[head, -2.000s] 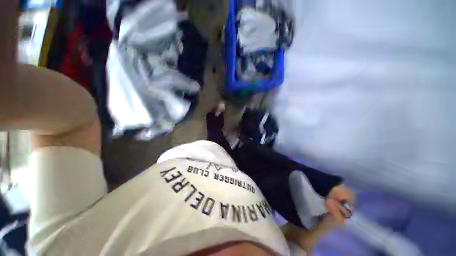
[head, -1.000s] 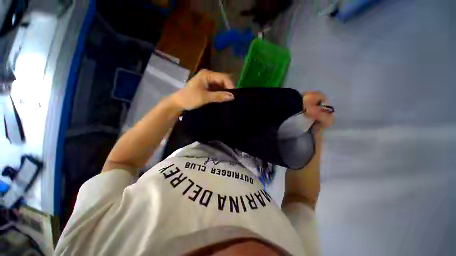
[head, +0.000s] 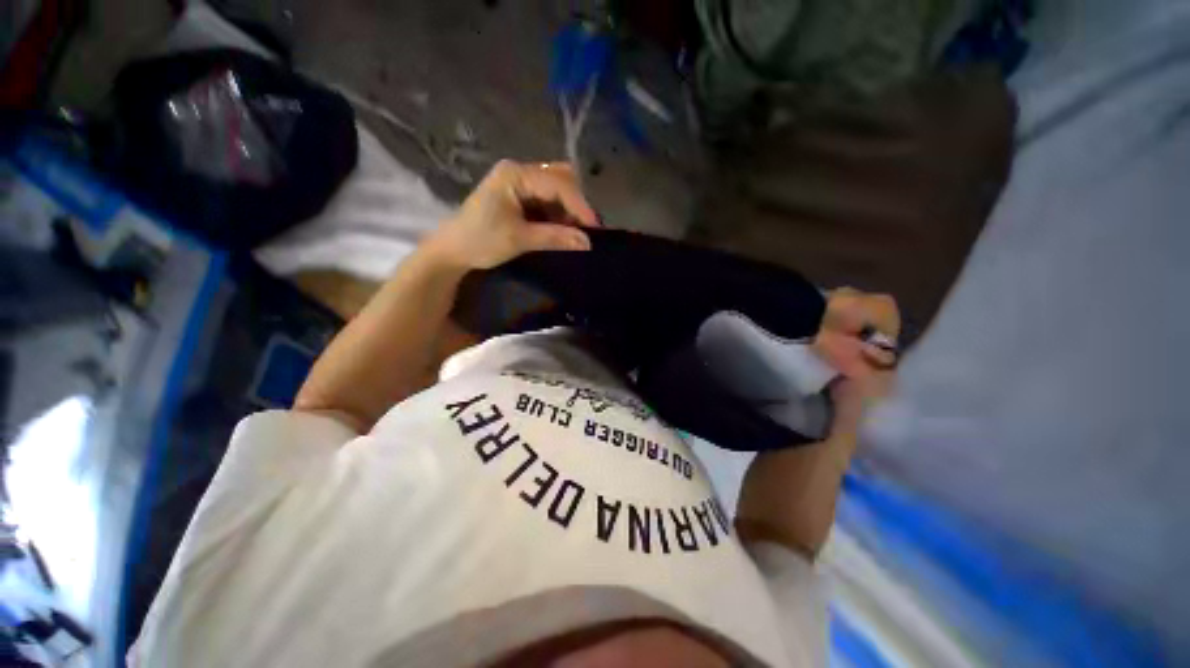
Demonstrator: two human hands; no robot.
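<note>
A black fabric piece [head: 679,281] with a pale grey-white area [head: 757,355] near its right end is held up in front of my chest, partly folded. My left hand [head: 522,215] pinches its upper left edge between thumb and fingers. My right hand [head: 859,342] is closed on its right end. A small dark, shiny thing shows at the right fingers; I cannot tell if it is a ring or a tool. The right hand is slightly blurred.
A black bag-like bundle [head: 235,144] lies at the upper left beside white cloth [head: 372,196]. A blue-edged table [head: 183,307] is at the left. A blue item [head: 583,63] lies on the floor ahead. A brown bulky shape [head: 861,183] stands ahead right, beside a large pale surface [head: 1096,313].
Two seconds ago only the right hand visibly held the fabric; one second ago both did. Since then the right hand has shifted slightly right and down. The green basket has left view as the surroundings changed.
</note>
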